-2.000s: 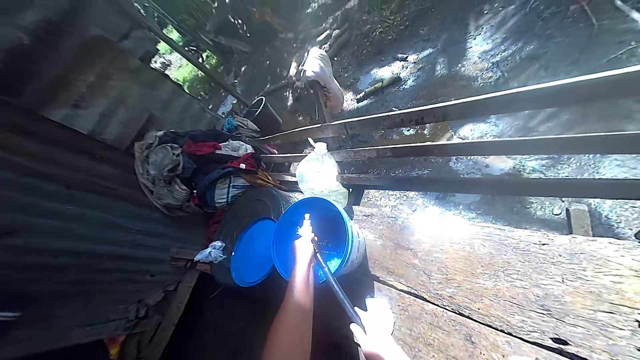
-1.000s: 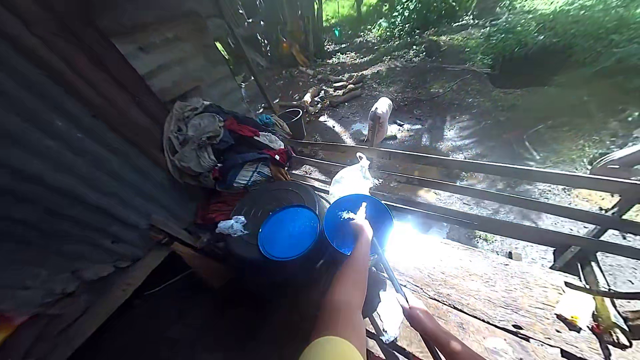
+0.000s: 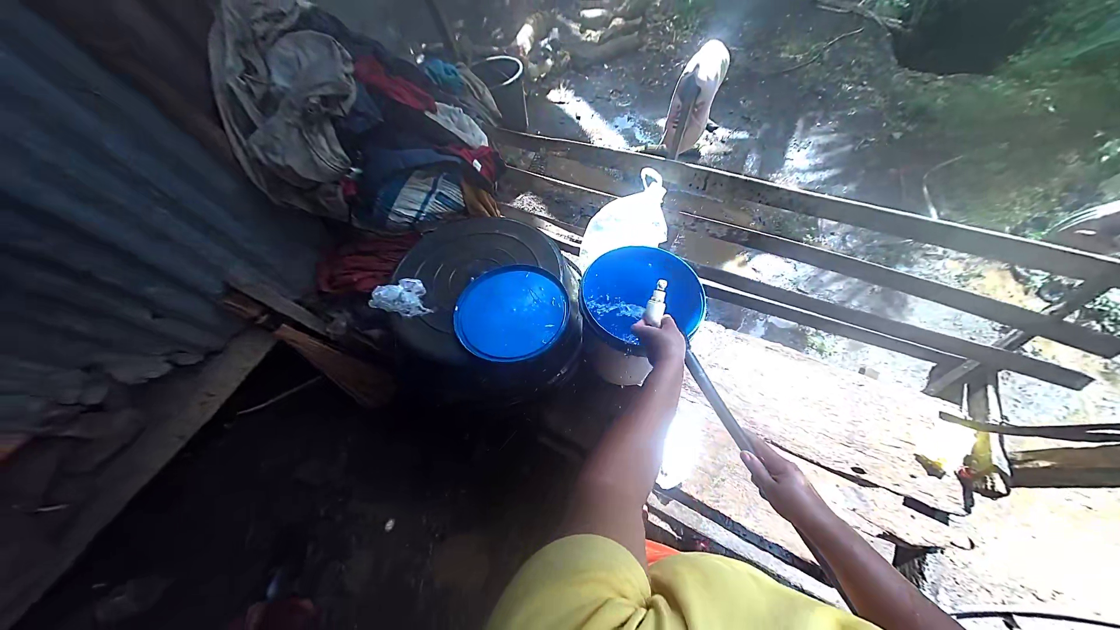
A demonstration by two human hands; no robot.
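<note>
A dark hose (image 3: 717, 402) runs between my two hands. My left hand (image 3: 662, 339) grips its upper end, where a pale nozzle or valve fitting (image 3: 656, 302) points over a blue bucket (image 3: 612, 262). Splashing water shows inside the bucket. Lower along the hose, my right hand (image 3: 777, 477) is closed around it. A round blue lid (image 3: 512, 313) lies on the black lid (image 3: 437, 254) of a large dark drum, just left of the bucket. A crumpled clear plastic bag (image 3: 401, 297) rests at that drum's left edge. Behind the bucket stands a bright whitish plastic bag (image 3: 626, 223).
Piled clothes (image 3: 385, 131) lie behind the drum, beside a corrugated metal wall (image 3: 105, 219). Wooden rails (image 3: 831, 206) cross beyond the bucket, with a pale pig (image 3: 697, 96) outside on wet ground. Worn planks (image 3: 814, 411) extend to the right, and a dark pail (image 3: 507, 87) stands by the rails.
Both hands stay on the hose, with its fitting over the bucket throughout. The head view has shifted strongly.
</note>
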